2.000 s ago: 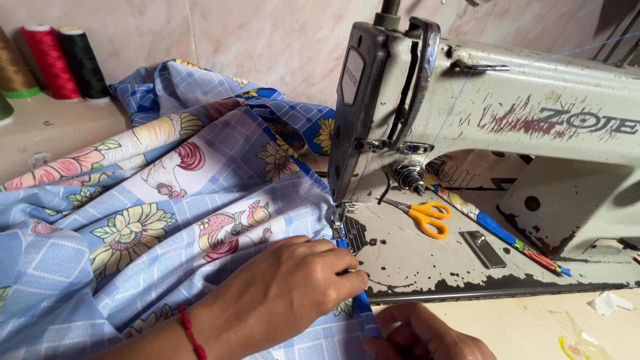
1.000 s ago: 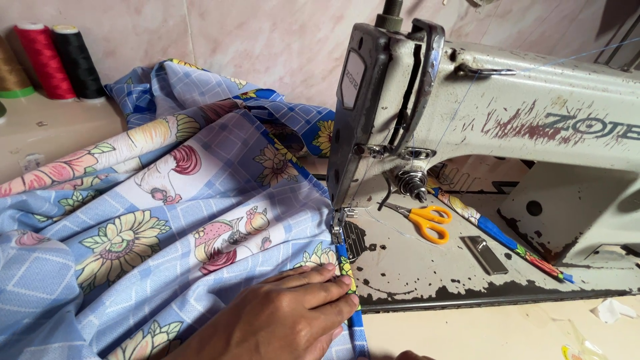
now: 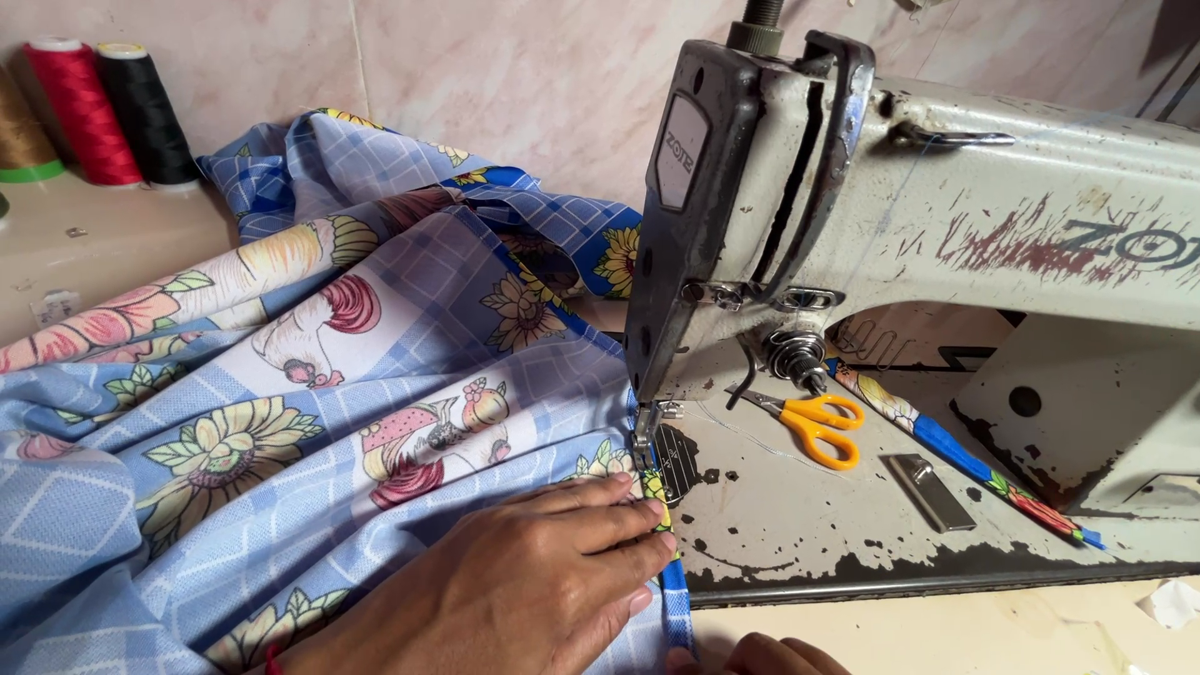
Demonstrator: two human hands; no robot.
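Note:
Blue checked fabric [image 3: 366, 450] printed with sunflowers and roosters spreads across the left and centre. Its right edge carries a blue and yellow binding [image 3: 675, 600], which runs under the presser foot [image 3: 644, 436] of a worn Zoje sewing machine [image 3: 937, 187]. My left hand [image 3: 534, 572] lies flat on the fabric, fingertips on the bound edge just in front of the foot. Of my right hand [image 3: 769, 656] only some curled fingers show at the bottom edge, beside the lower end of the binding; whether they grip it cannot be seen.
Orange-handled scissors [image 3: 820, 427], a small metal plate [image 3: 928, 492] and a folded printed strip [image 3: 966, 459] lie on the machine bed. Red [image 3: 84, 112] and black [image 3: 147, 117] thread spools stand at the back left, beside a brown one [image 3: 23, 131]. A white scrap [image 3: 1172, 603] lies at right.
My left hand has gone from bunched fingers at the bound edge to lying flatter on the fabric. My right hand has moved down, mostly out of view.

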